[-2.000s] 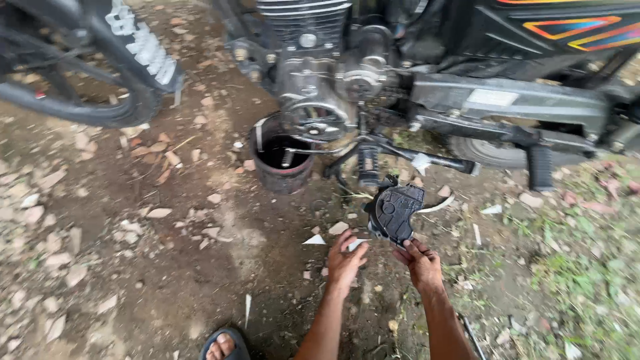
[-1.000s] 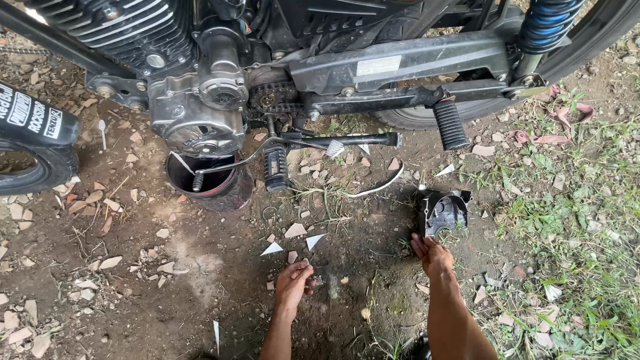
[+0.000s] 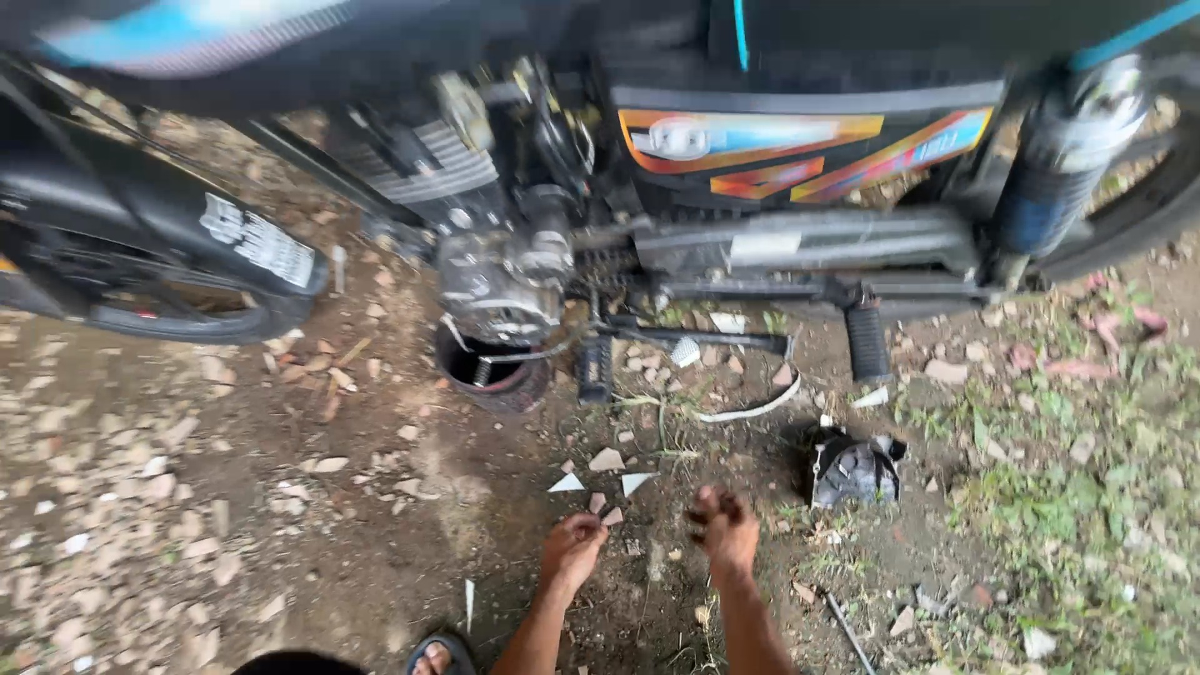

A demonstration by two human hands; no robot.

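My left hand [image 3: 574,553] is over the dirt at lower centre, its fingers curled together; whether something small is between them I cannot tell. To its right, my right hand [image 3: 727,532] holds nothing, with its fingers loosely bent and apart. A black engine cover [image 3: 855,472] lies on the ground right of my right hand, its hollow side up, untouched. Ahead of both hands is a motorcycle's engine [image 3: 497,281], with a dark bucket [image 3: 530,389] beneath it. The gear lever [image 3: 525,356] reaches over the bucket's mouth. The picture is blurred.
A footpeg [image 3: 867,342] juts from the motorcycle at right, and another [image 3: 594,368] stands beside the bucket. A pale strip [image 3: 755,409] and tile shards [image 3: 637,483] lie on the soil. A thin metal rod [image 3: 848,633] is at lower right, a sandalled foot [image 3: 439,656] at the bottom.
My right hand has let go of the black cover, which it carried to the right and set down, and has moved back left toward my left hand. The view has shifted.
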